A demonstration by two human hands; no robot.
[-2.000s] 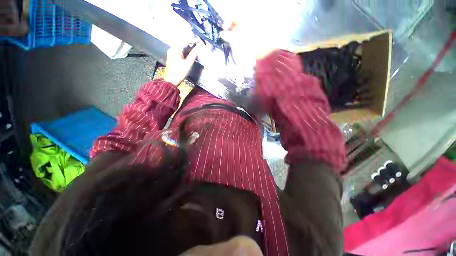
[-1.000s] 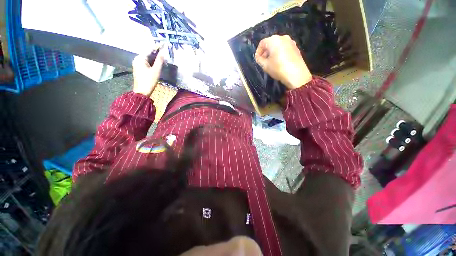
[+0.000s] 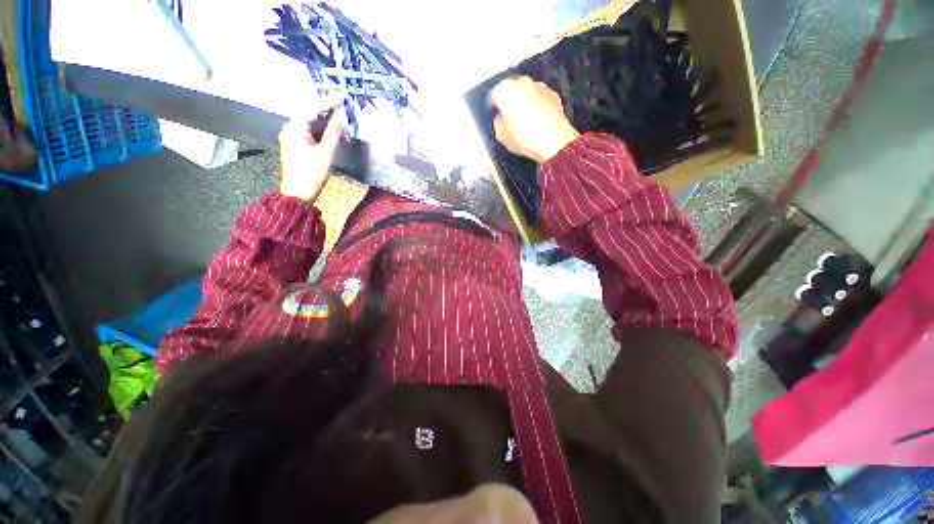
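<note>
Many black strips (image 3: 353, 51) lie crossed in a loose pile on the white tabletop. An open cardboard box (image 3: 751, 87) at the right holds a tangled mass of black strips (image 3: 635, 87). My left hand (image 3: 307, 154) is at the table's front edge, just below the pile, with fingertips pinched around a small dark piece, which looks like a strip end. My right hand (image 3: 528, 118) is over the box's left part, its fingers curled. Whether it holds a strip cannot be told.
A blue crate (image 3: 87, 123) stands at the left, with a white box-like object (image 3: 200, 143) beside it. A blue panel and bright green material (image 3: 128, 377) are lower left. White-ended spools (image 3: 828, 281) and a pink bag (image 3: 850, 389) are at the right.
The view has shifted, bringing the box fully beside the pile. My right hand moved from the bright tabletop into the box, then leftward within it. My left hand stays near the pile.
</note>
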